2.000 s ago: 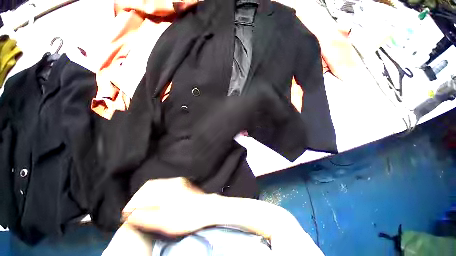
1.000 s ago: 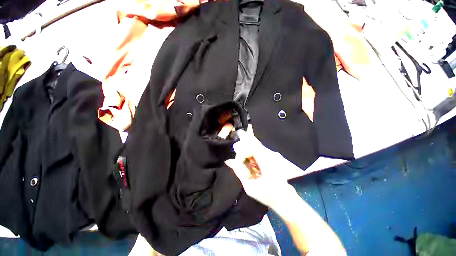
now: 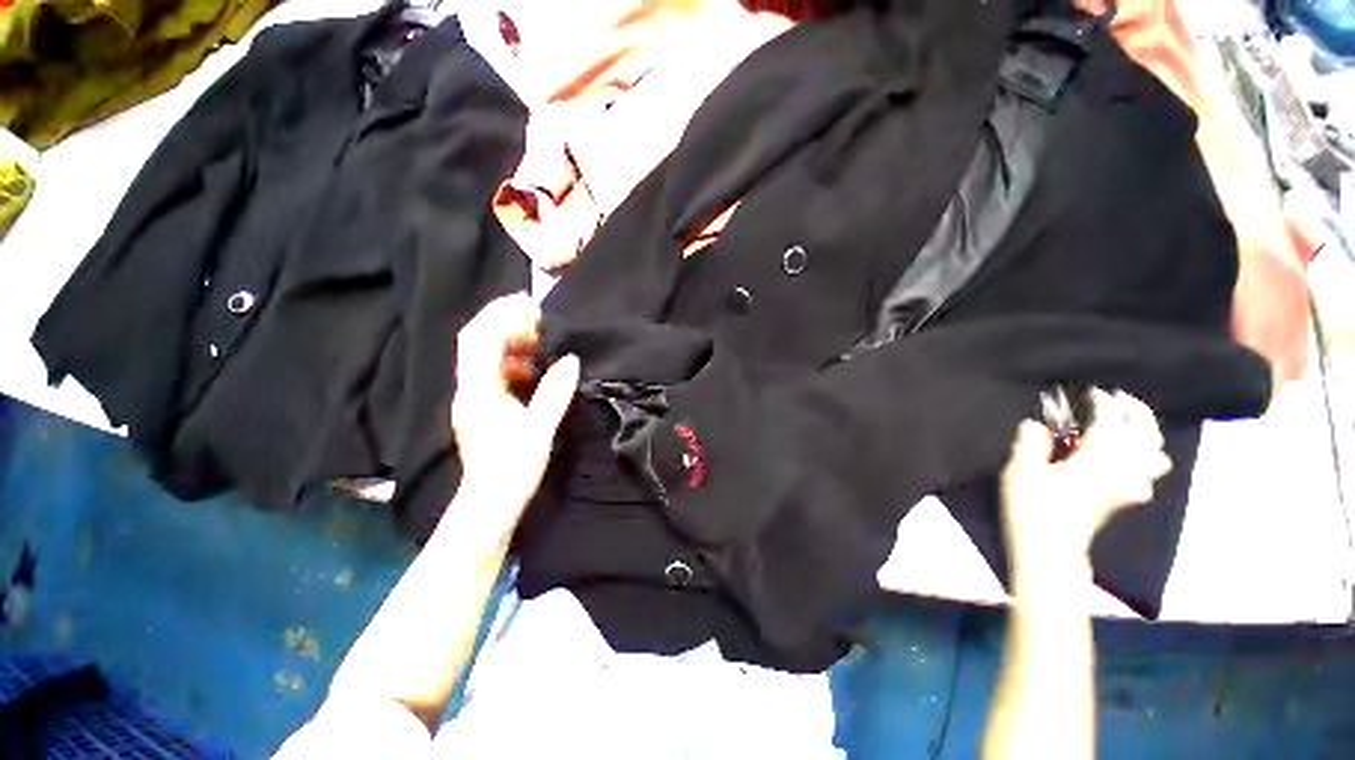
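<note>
A black jacket [image 3: 832, 208] lies open on the table, with shiny black lining [image 3: 981, 193] and dark silver-rimmed buttons. My left hand [image 3: 508, 401] pinches a fold of its black cloth at the left, beside a bit of exposed lining. A small patch with red marks [image 3: 690, 456] shows on the cloth between my hands. A sleeve [image 3: 1100, 356] lies across the jacket towards the right. My right hand [image 3: 1097, 460] is at that sleeve, closed on a small tool with a shiny part and a bit of red, seemingly thread snips [image 3: 1064, 419]. The blade tips are unclear.
A second black jacket [image 3: 327, 267] on a hanger lies at the left. Orange cloth [image 3: 654, 74] lies behind the jackets, and an olive heap [image 3: 119, 60] at the top left. The white table [image 3: 1263, 520] has its front edge above a blue floor [image 3: 208, 594].
The view has shifted left. My left hand has come into clear view holding cloth. My right hand has moved right, away from the raised sleeve opening, and the sleeve now lies across the jacket.
</note>
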